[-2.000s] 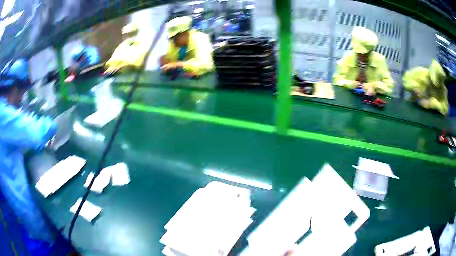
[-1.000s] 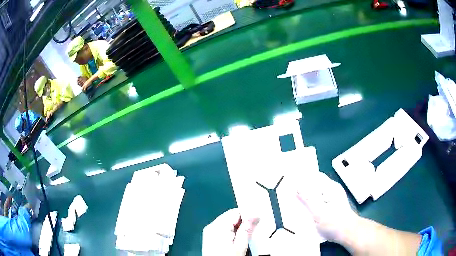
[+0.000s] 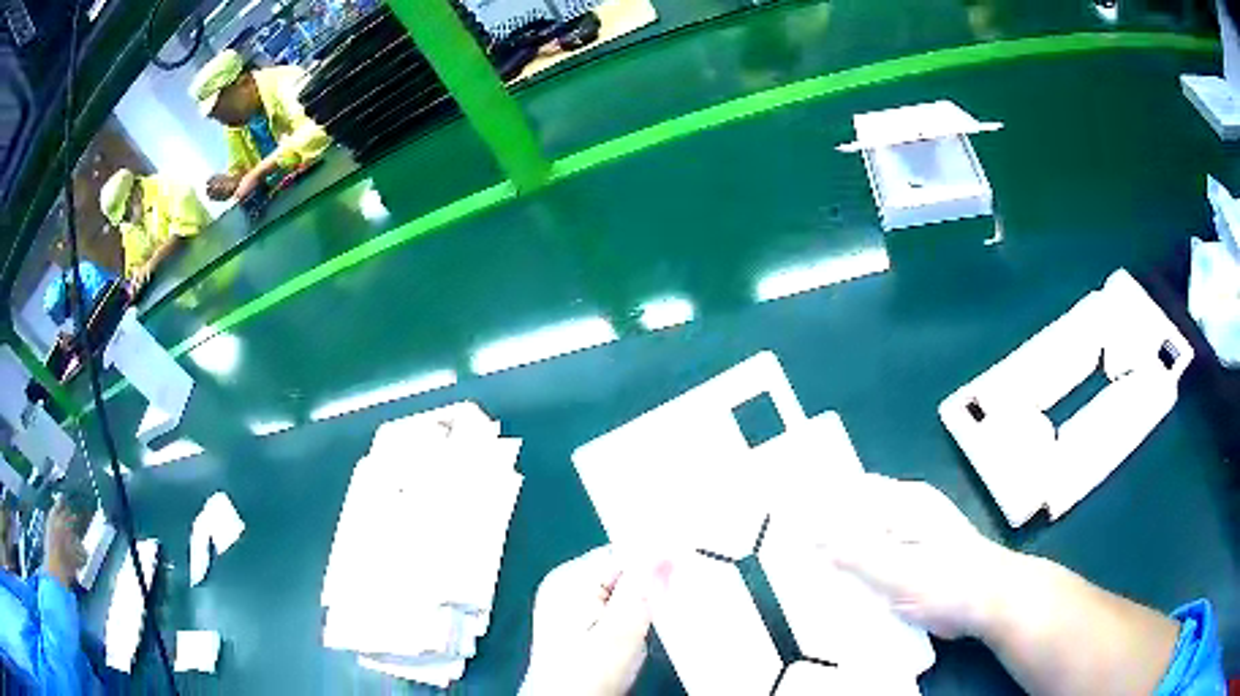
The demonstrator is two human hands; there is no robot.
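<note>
A white flat insert blank [image 3: 680, 469] with a square cut-out near its far end and a branched central slot is held between both hands at the bottom centre. My left hand [image 3: 592, 619] grips its left edge. My right hand [image 3: 938, 551] grips its right side. A stack of insert blanks [image 3: 422, 530] lies unevenly to the left of my hands. A box insert [image 3: 1074, 401] with raised edges and a central slot lies to the right. The near end of the held blank is cut off by the picture's edge.
An open white gift box [image 3: 929, 177] stands further back on the green belt [image 3: 680, 245]. White papers [image 3: 1214, 292] lie at the far right edge. Small white card pieces [image 3: 197, 650] lie at left. A green post [image 3: 469, 95], black trays and workers are across the belt. A black cable hangs at left.
The held blank has tilted, its far end swinging left and nearer. The view has shifted slightly. Since the earliest frame, both hands have come fully into view on the blank.
</note>
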